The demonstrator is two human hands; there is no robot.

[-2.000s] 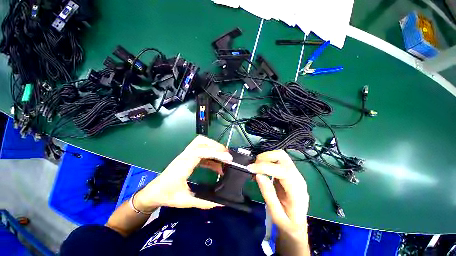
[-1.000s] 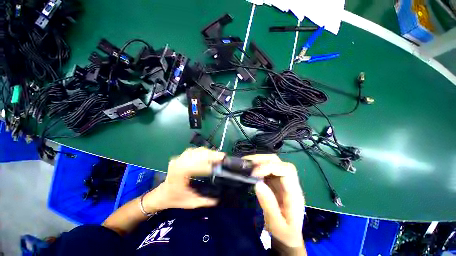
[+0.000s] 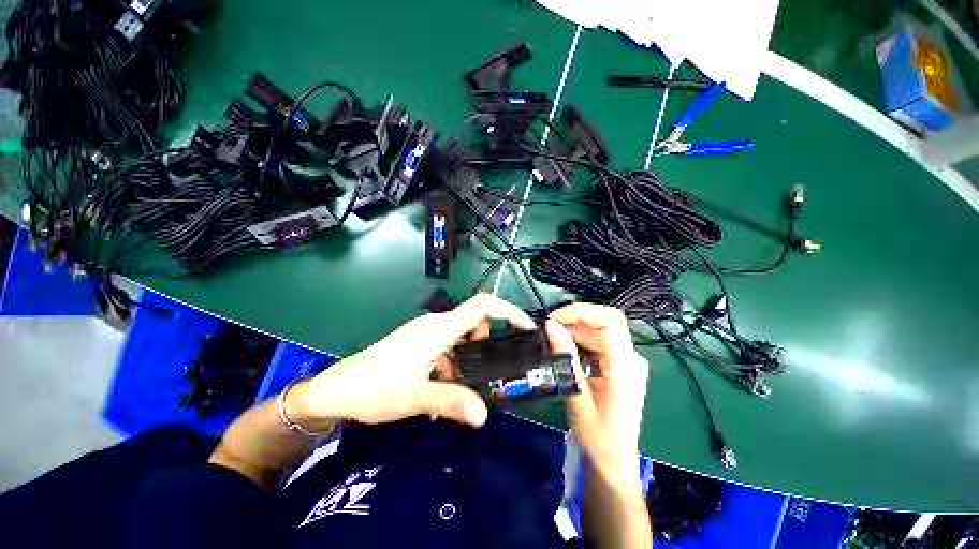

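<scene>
A black device head [image 3: 515, 370] with a blue patch on its face is held between my two hands, above the bench's near edge. My left hand [image 3: 413, 365] grips its left end, thumb below and fingers on top. My right hand [image 3: 601, 370] holds its right end. The patch faces up towards me. Just beyond lie coiled black cables [image 3: 633, 241], with metallic plugs [image 3: 757, 365] fanned out at their right. Whether the held head's lead joins this coil is hidden by my hands.
More heads [image 3: 408, 161] and cables lie at centre left on the green mat [image 3: 859, 290]. A large black tangle [image 3: 91, 75] is at far left. Blue-handled cutters [image 3: 703, 123], a thin black stick [image 3: 657, 83] and paper [image 3: 709, 38] lie at the back. Blue bins [image 3: 161, 370] stand below the edge.
The held head has been turned, so its face with the blue patch now shows instead of the bracket side. Both hands still hold it. The whole view has shifted slightly.
</scene>
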